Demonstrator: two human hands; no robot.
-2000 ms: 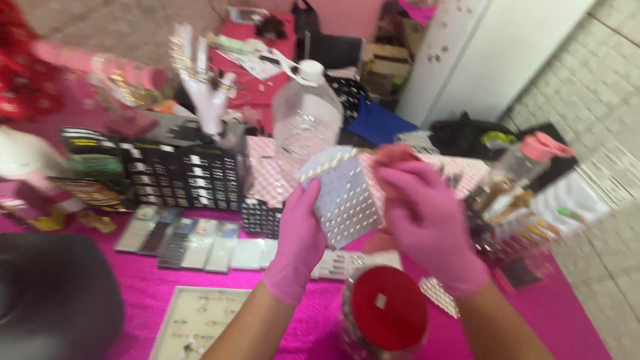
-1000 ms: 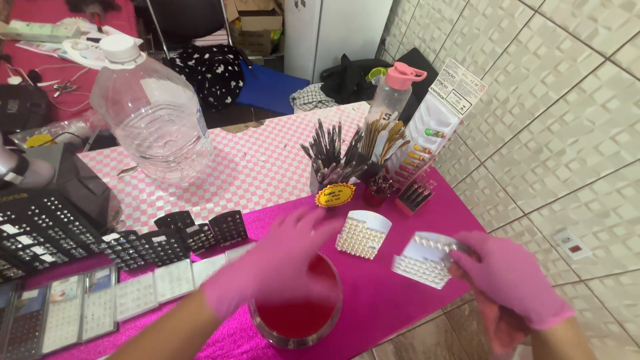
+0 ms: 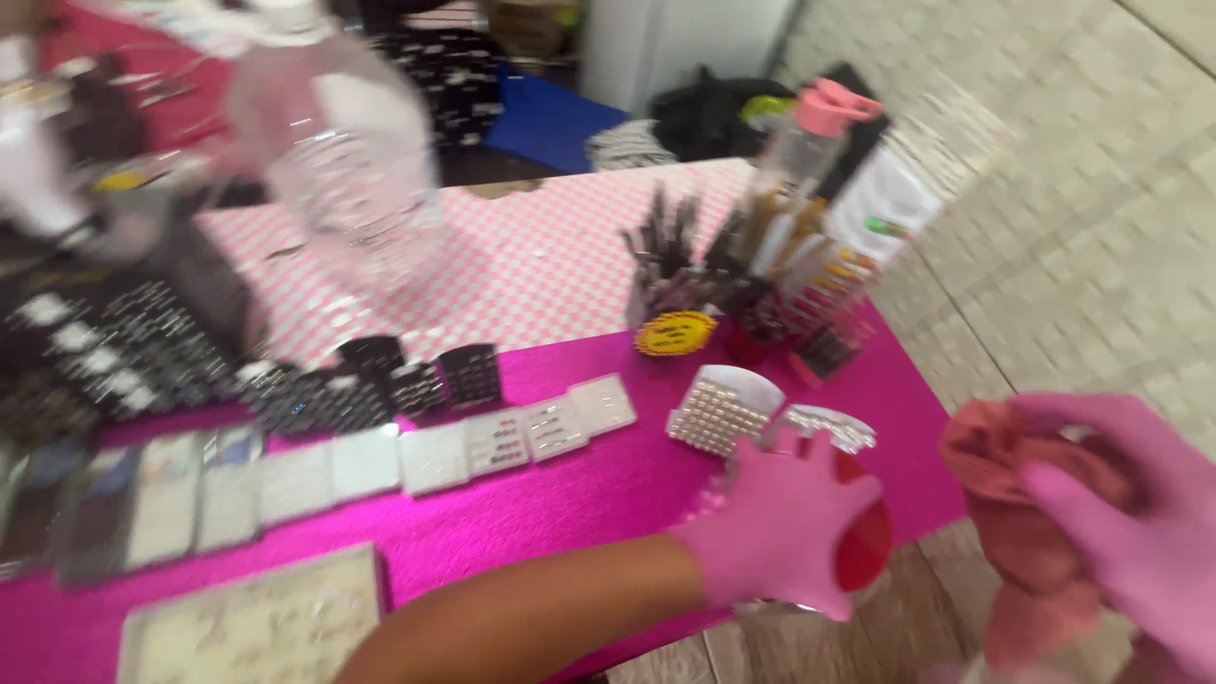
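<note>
My left hand (image 3: 784, 522), in a pink glove, is spread over the red lid (image 3: 863, 537) of a round container at the table's front right edge. Its fingers reach toward two cards of pearl-like studs: one card (image 3: 724, 408) shows whole, the other (image 3: 831, 426) lies partly behind the fingers. My right hand (image 3: 1130, 513), also gloved in pink, is closed around a crumpled reddish cloth (image 3: 1031, 551) that hangs down beyond the table's right edge. Most of the container is hidden under my left hand.
A row of small stud cards (image 3: 432, 458) runs across the pink cloth, with black display cards (image 3: 472, 375) behind. A large clear plastic bottle (image 3: 351, 161), dark holders of thin sticks (image 3: 665, 247) and a pink-capped bottle (image 3: 807, 133) stand farther back. A framed tray (image 3: 261, 617) lies front left.
My left hand now lies on the red-lidded container, which is farther right beside the stud cards. A second ago the right hand held a stud card together with the cloth; now only the cloth shows there.
</note>
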